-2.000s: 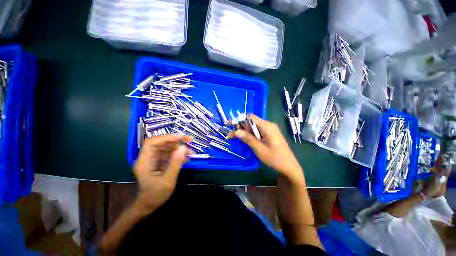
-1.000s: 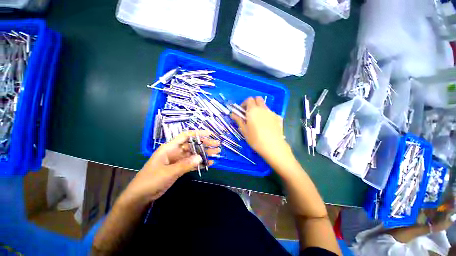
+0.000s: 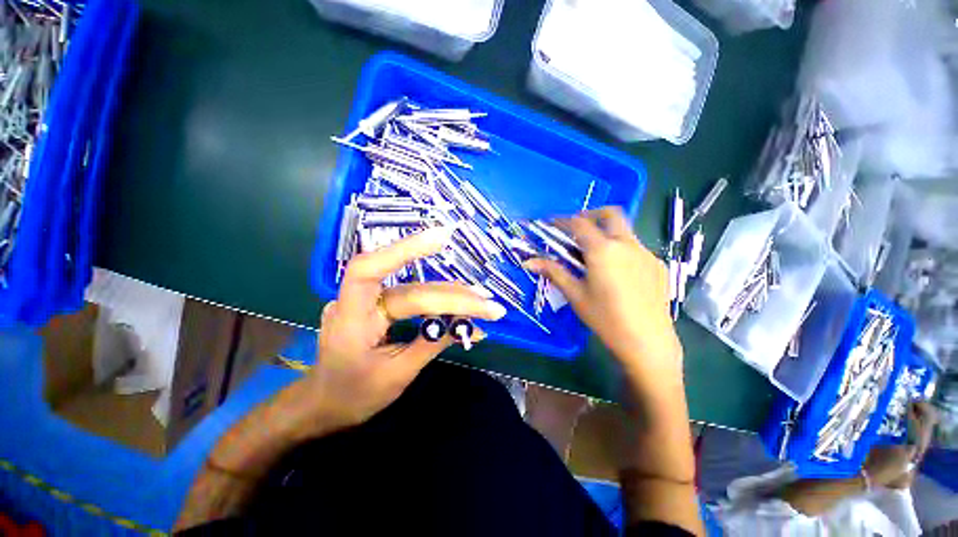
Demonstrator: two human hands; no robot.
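Observation:
The near blue parts tray (image 3: 567,157) holds a heap of silver dampers (image 3: 452,199), mostly in its left and middle. Its right part shows bare blue floor and a thin loose rod (image 3: 588,195). My left hand (image 3: 389,325) is over the tray's front edge, closed on dampers; two dark round ends with pale centres show below its fingers. My right hand (image 3: 615,278) is over the tray's right side, its fingers at a damper (image 3: 554,241) near the heap. Whether it grips that damper is unclear from the blur.
Clear boxes with white liners (image 3: 620,68) stand beyond the tray. Loose parts (image 3: 688,236) lie to its right. Further right are clear divided bins (image 3: 777,283), a filled blue tray (image 3: 856,388) and plastic bags (image 3: 877,84). Stacked blue trays (image 3: 79,178) stand left. Another person's arm shows lower right.
The view has shifted, so the bench sits higher and further right. My left hand has turned, showing its dampers end-on. My right hand stays at the tray's right side.

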